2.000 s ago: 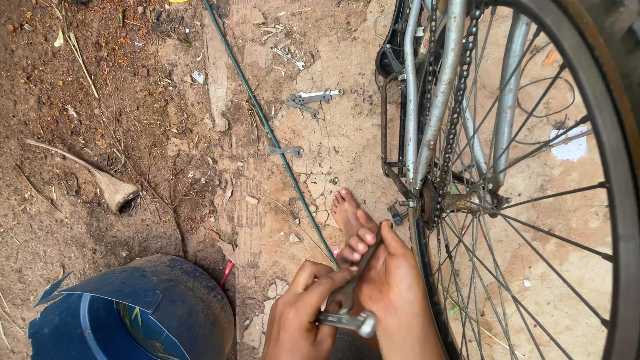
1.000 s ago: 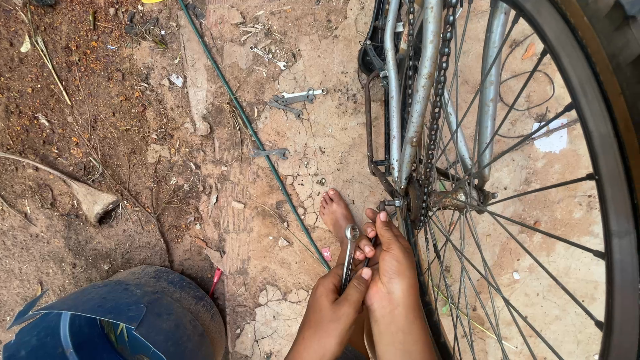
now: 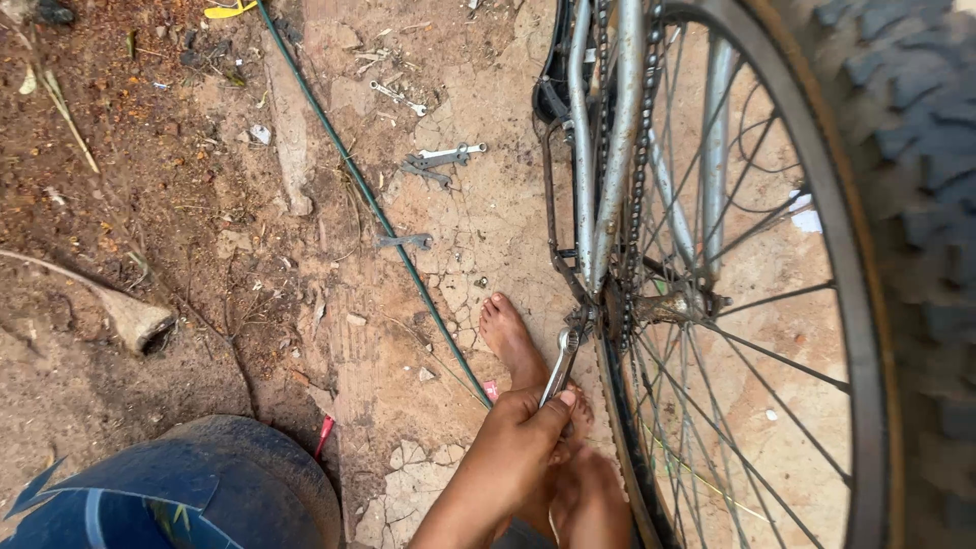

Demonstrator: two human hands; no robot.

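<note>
My left hand (image 3: 522, 431) grips a silver combination wrench (image 3: 563, 364), its ring end pointing up beside the rear axle of the bicycle. A darker tool part shows just behind that wrench, partly hidden. My right hand (image 3: 595, 488) is blurred, below and right of the left hand, close to the tire; its fingers are partly hidden, and whether it holds anything cannot be told. The axle nut area (image 3: 583, 314) sits where the silver frame tubes (image 3: 619, 145) meet. The chain (image 3: 644, 152) runs around the sprocket beside the spoked wheel's hub (image 3: 671, 307).
Several wrenches (image 3: 446, 156) lie on the cracked ground, another wrench (image 3: 408, 241) by a green hose (image 3: 370, 194). A broken blue container (image 3: 267, 473) stands at lower left, near a red object (image 3: 325, 436). A bare foot (image 3: 509, 335) rests beside the wheel. The knobby tire (image 3: 915, 229) fills the right edge.
My right hand has moved down, away from the axle nut area. My left hand still holds the silver wrench, which has come nearer to the axle.
</note>
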